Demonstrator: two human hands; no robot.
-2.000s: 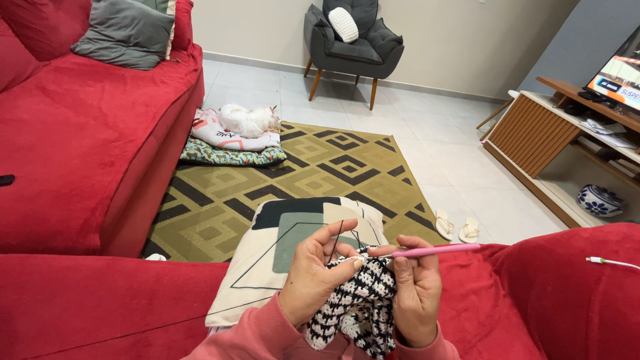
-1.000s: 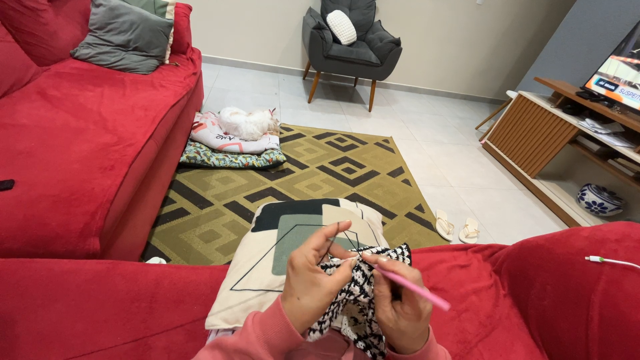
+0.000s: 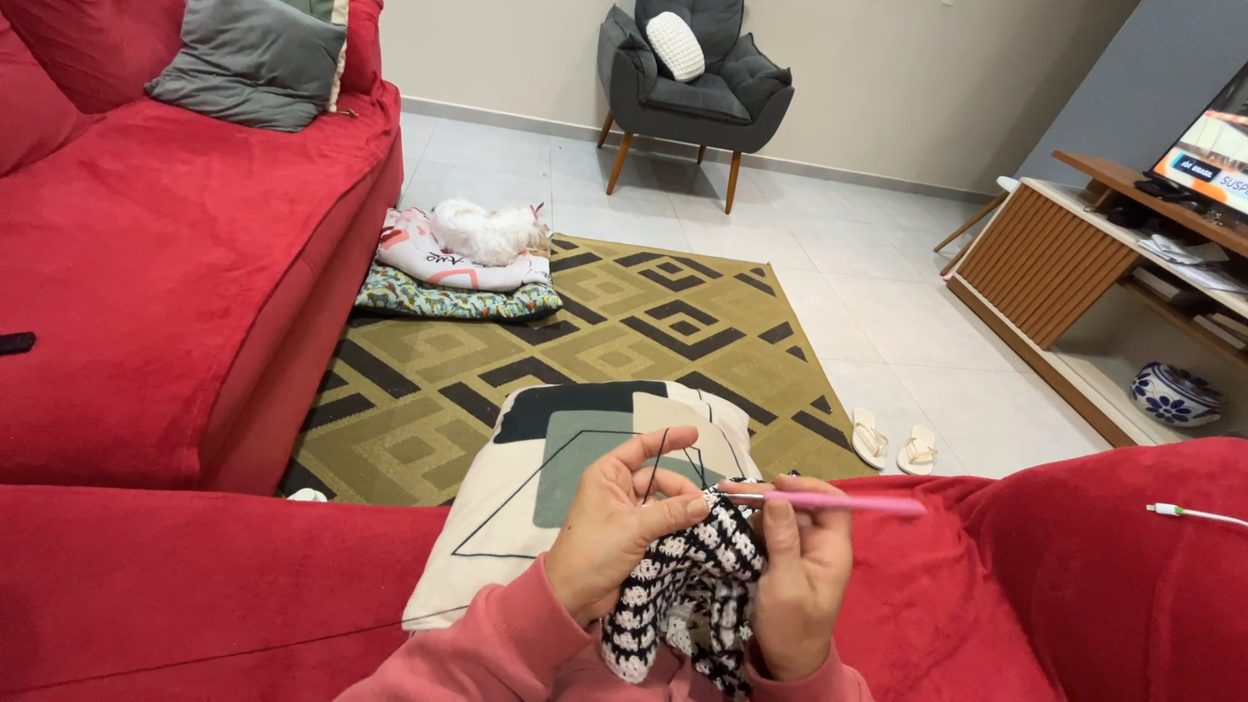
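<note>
My left hand (image 3: 624,517) pinches the top edge of a black-and-white crocheted piece (image 3: 643,604) between thumb and fingers, with dark yarn (image 3: 292,644) looped over its raised index finger and trailing off to the left. In my right hand (image 3: 804,565) is a crochet hook with a pink handle (image 3: 858,502), held nearly level, its metal tip at the edge of the work beside my left thumb. The crocheted piece hangs down between both hands. Behind them lies a cushion (image 3: 487,507) with a geometric pattern.
Red-covered sofa seats (image 3: 195,585) surround me. Beyond are a patterned rug (image 3: 682,322), a white furry dog (image 3: 487,232) on folded bedding (image 3: 458,297), a grey armchair (image 3: 697,97), and flip-flops (image 3: 868,439). A white cable (image 3: 1194,513) rests on the right sofa part; a TV cabinet (image 3: 1043,273) stands at right.
The hook's handle pointed down to the right one second ago and is now nearly level, much as it was two seconds ago. My right hand has turned with it.
</note>
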